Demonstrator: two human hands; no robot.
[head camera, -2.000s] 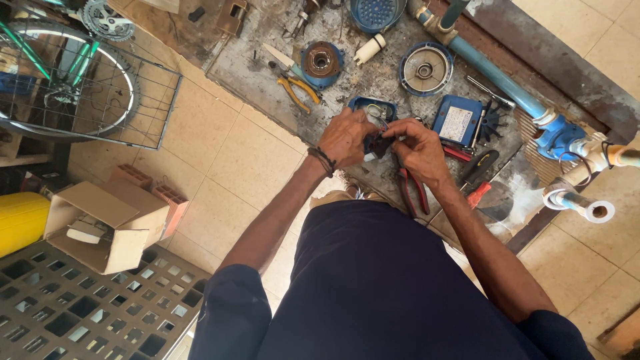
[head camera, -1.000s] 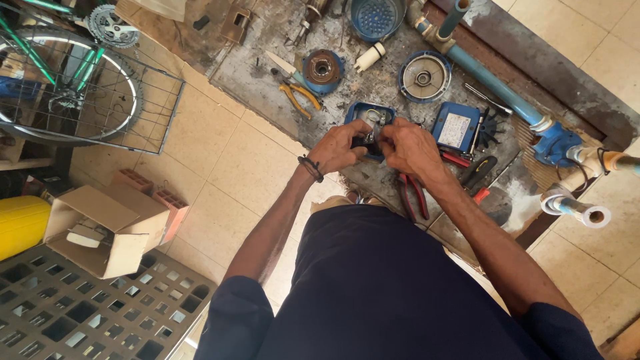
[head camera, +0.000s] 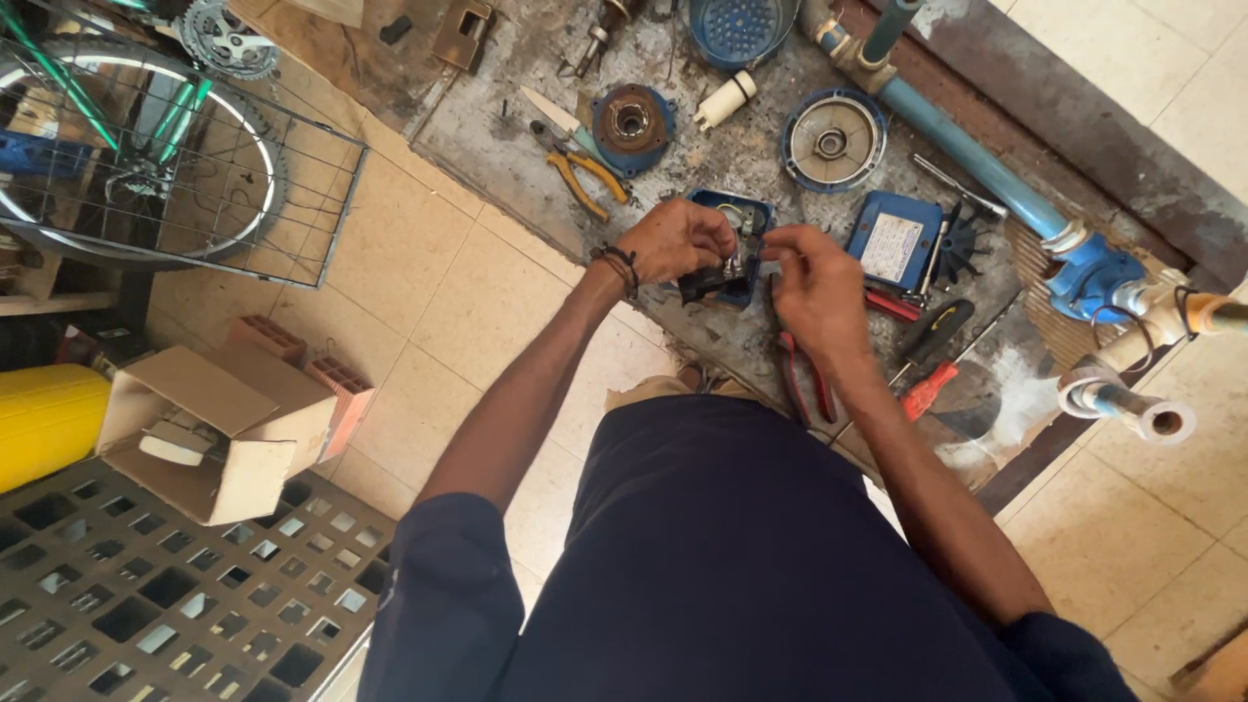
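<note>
A blue open housing (head camera: 763, 216) with wires and a black part (head camera: 717, 281) in it lies near the edge of a worn workbench. My left hand (head camera: 678, 241) bends over its left side, fingertips at the wires; whether they pinch one is hard to see. On the other side my right hand (head camera: 817, 283) has its thumb and fingers close together at the housing's right rim; what lies between them cannot be told. Red-handled pliers (head camera: 807, 378) lie just below my right hand. To the right is a blue cover with a label (head camera: 895, 239).
Yellow-handled pliers (head camera: 585, 180), a knife (head camera: 551, 109), a round blue flange (head camera: 632, 130), a blue ring-shaped cover (head camera: 835, 140) and a white cylinder (head camera: 725, 99) lie beyond. Screwdrivers (head camera: 931, 390) and a black fan (head camera: 960, 244) lie right, near blue piping (head camera: 975, 156). A bicycle wheel (head camera: 136, 156) stands left.
My hands were close together over the housing; they are now farther apart, with more of its inside showing. The tools around them have stayed in place.
</note>
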